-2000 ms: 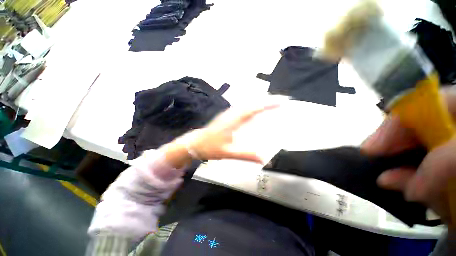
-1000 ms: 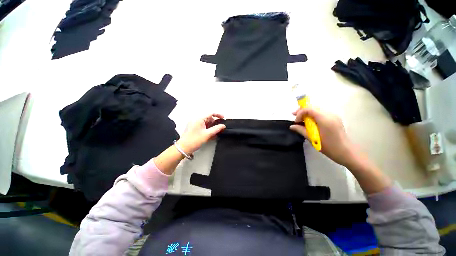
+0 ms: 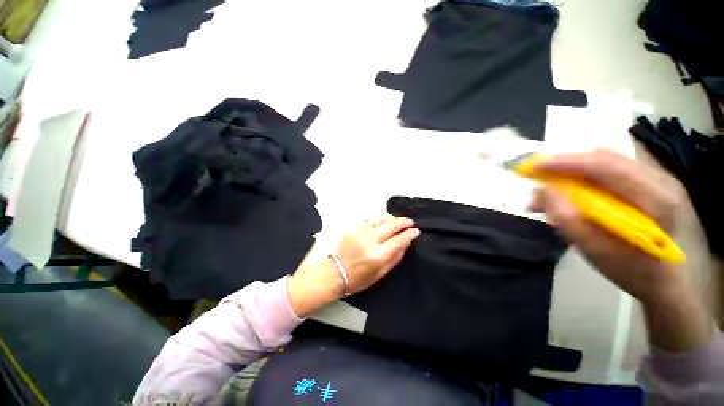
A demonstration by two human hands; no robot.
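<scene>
A black fabric panel (image 3: 468, 293) with side tabs lies in front of me, its near edge at the table's front edge. My left hand (image 3: 369, 255) rests on its upper left part, fingers together, pressing on the cloth. My right hand (image 3: 619, 214), blurred, holds a glue brush (image 3: 607, 210) by its yellow handle over the panel's upper right corner. The brush's pale bristles point left above the white sheet. A glued panel (image 3: 480, 71) with a shiny far edge lies beyond. A rumpled heap of black panels (image 3: 230, 190) lies to the left.
A staggered stack of black panels (image 3: 171, 28) lies at the far left. Black strips (image 3: 687, 158) and a black heap (image 3: 691, 36) are at the right edge. A pale sheet (image 3: 49, 186) hangs over the table's left edge. A green frame bar (image 3: 59, 284) runs below it.
My left hand has moved from the panel's far left corner onto its surface. My right hand has let go of the panel's edge and turned the brush sideways. The view has shifted left.
</scene>
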